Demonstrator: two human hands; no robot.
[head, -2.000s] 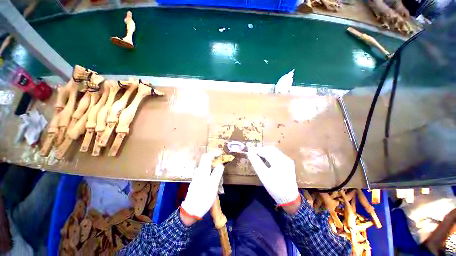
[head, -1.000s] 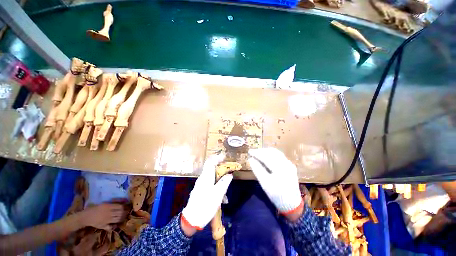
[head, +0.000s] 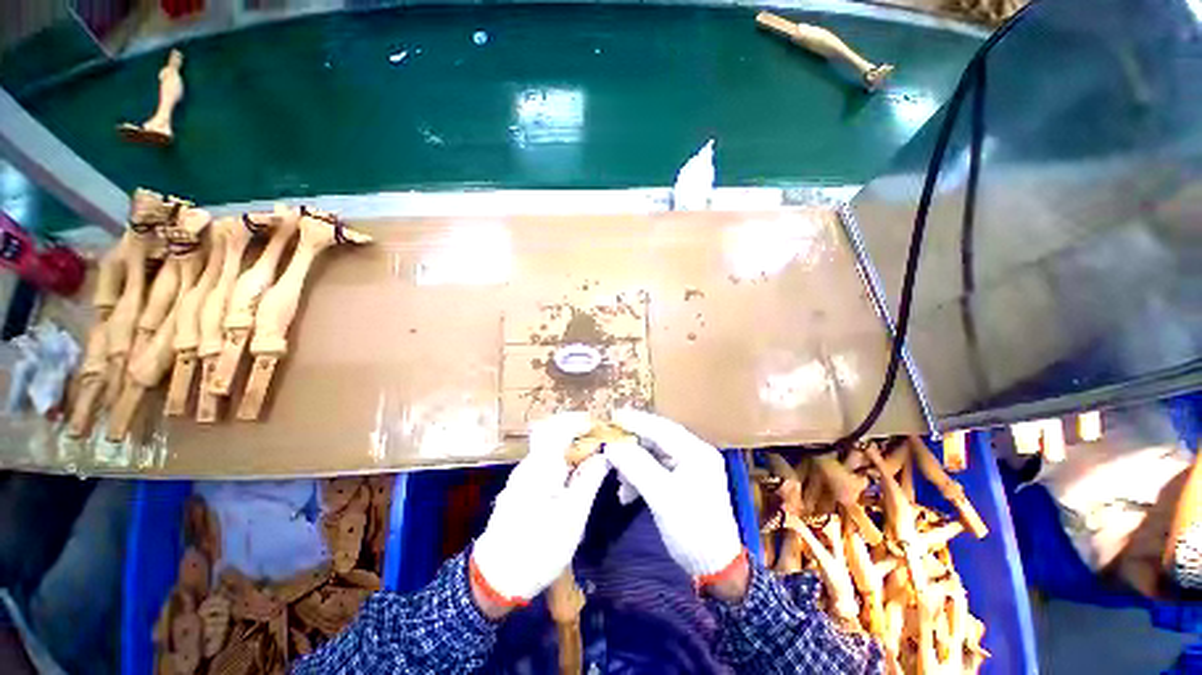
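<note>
My left hand (head: 538, 514), in a white glove with an orange-red cuff, grips the top end of a tan carved leg piece (head: 567, 620) that hangs down over my lap. My right hand (head: 679, 495), gloved the same way, touches the same end from the right, its fingers meeting my left fingers. Only a small tan part of that end shows between the gloves. The stained square work pad (head: 523, 396) lies just beyond my hands, with a small white-grey ring (head: 576, 359) on it.
Leg pieces with dark bands (head: 284, 297) lie in a row at left. Beyond is a green belt (head: 330, 106) carrying two pieces. Blue bins hold plates (head: 284, 600) at left and legs (head: 910, 567) at right. A black cable (head: 919, 237) hangs before the metal box.
My right hand has moved left to meet my left hand at the piece. The belt pieces have shifted left. The other person's hand has left the plate bin. The view has turned slightly.
</note>
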